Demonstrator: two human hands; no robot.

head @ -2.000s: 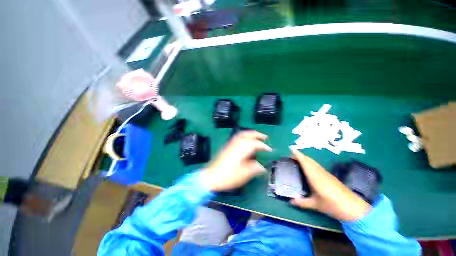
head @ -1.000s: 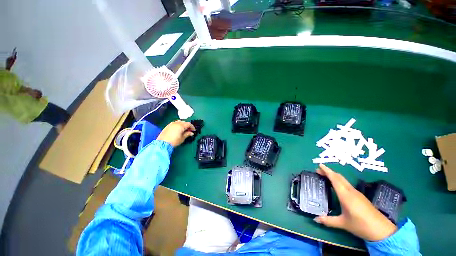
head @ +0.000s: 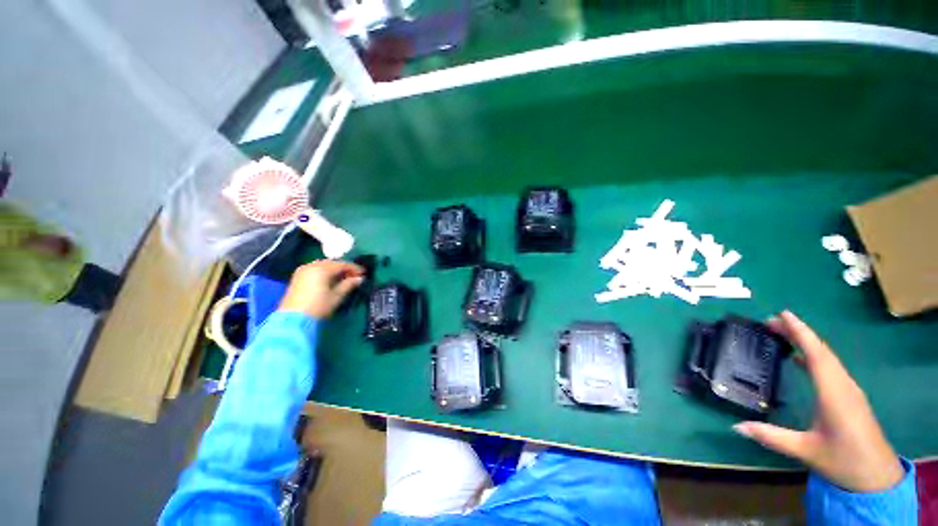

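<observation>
Black boxy units with printed tops stand on the green bench: two at the back (head: 545, 216) (head: 456, 233), two in the middle (head: 396, 313) (head: 496, 298), and three along the front edge (head: 466, 372) (head: 598, 365) (head: 746, 362). My right hand (head: 838, 416) has its thumb and fingers spread around the right side of the rightmost unit; firm contact cannot be seen. My left hand (head: 324, 288) has its fingertips at the small dark heap of black parts (head: 368, 269); whether it pinches one cannot be seen. White strips (head: 663, 259) lie in a loose pile behind the front units.
A pink-white fan (head: 269, 193) lies at the left, with a clear bag (head: 195, 211) behind it. A blue tape dispenser (head: 265, 298) is beside my left sleeve. A brown carton (head: 905, 247) and small white pieces (head: 849, 259) are at the right. A person's green sleeve (head: 36, 252) shows far left.
My right hand has left the pale-topped front unit and moved right to the rightmost unit. My left hand remains at the heap of small parts. The camera view has shifted.
</observation>
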